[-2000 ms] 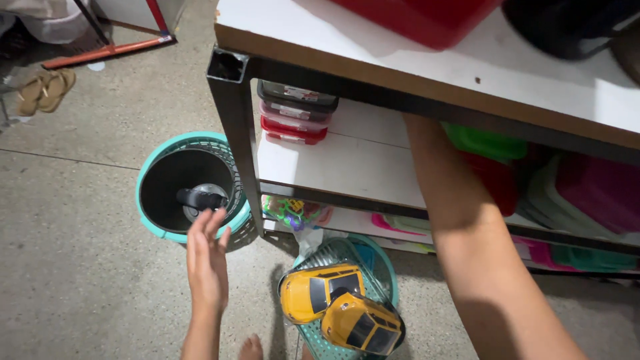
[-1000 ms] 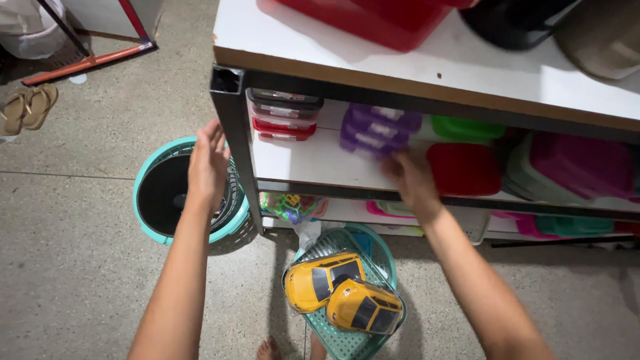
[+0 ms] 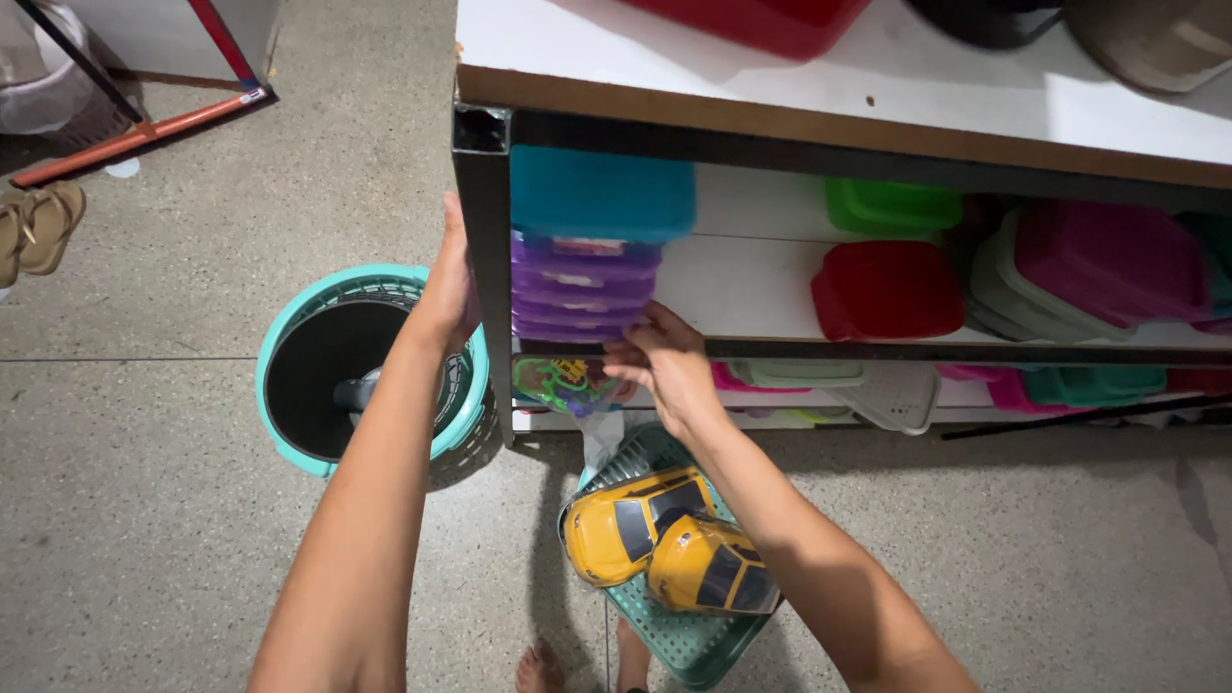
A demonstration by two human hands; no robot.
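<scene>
A stack of purple plastic containers stands at the left end of the middle shelf, with a teal container over it. The fingertips of my right hand touch the lower right corner of the purple stack; the fingers are partly bent, and whether they grip is unclear. My left hand lies upright against the outer side of the black metal shelf post, its fingers partly hidden behind the post. Below, two yellow toy cars in clear wrapping rest on a green perforated plastic basket.
A turquoise laundry basket with a black bin inside stands left of the post. Red, green and magenta containers sit farther right. A squeegee and sandals lie at upper left. Bare feet show below.
The purple containers have moved left to the shelf's end, where black and red containers showed before. A teal container now shows above them. My left hand has come against the post.
</scene>
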